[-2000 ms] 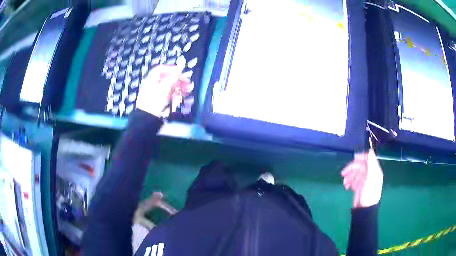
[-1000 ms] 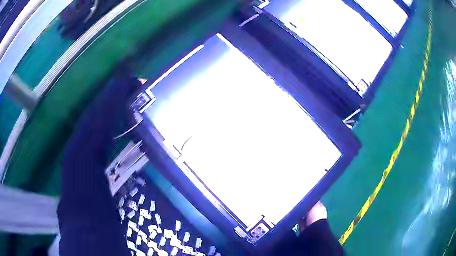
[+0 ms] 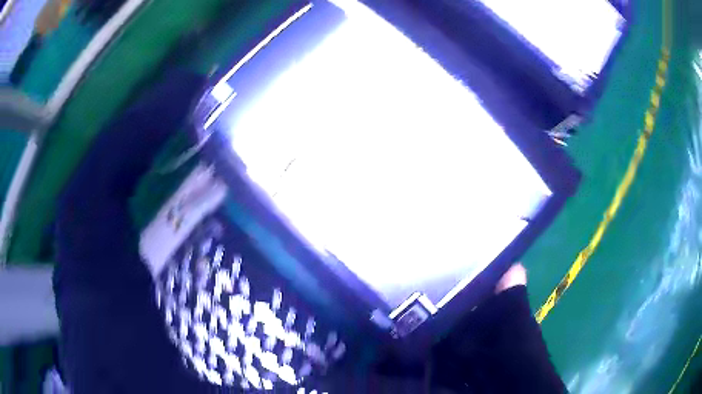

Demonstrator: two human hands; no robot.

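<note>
A large display panel, glaring white, lies in a black foam tray in front of me. Patterned corner brackets show at its left corner and at its near corner. A pale lead wire hangs by the left corner. My right hand is at the tray's near right edge, holding it, with most fingers hidden under or behind the edge. My left sleeve runs up the left side toward the tray's left corner. My left hand is hidden there. I cannot tell whether the tray is lifted.
A small-parts foam tray with rows of small white pieces is at lower left, beside a pale strip-like piece. Another glaring panel in a black surround is at upper right. Yellow-black floor tape crosses the green floor at right.
The view has turned. My hands have left the small parts and the lead wires for the tray's sides. Since one second ago, the tray has shifted slightly up and right in view.
</note>
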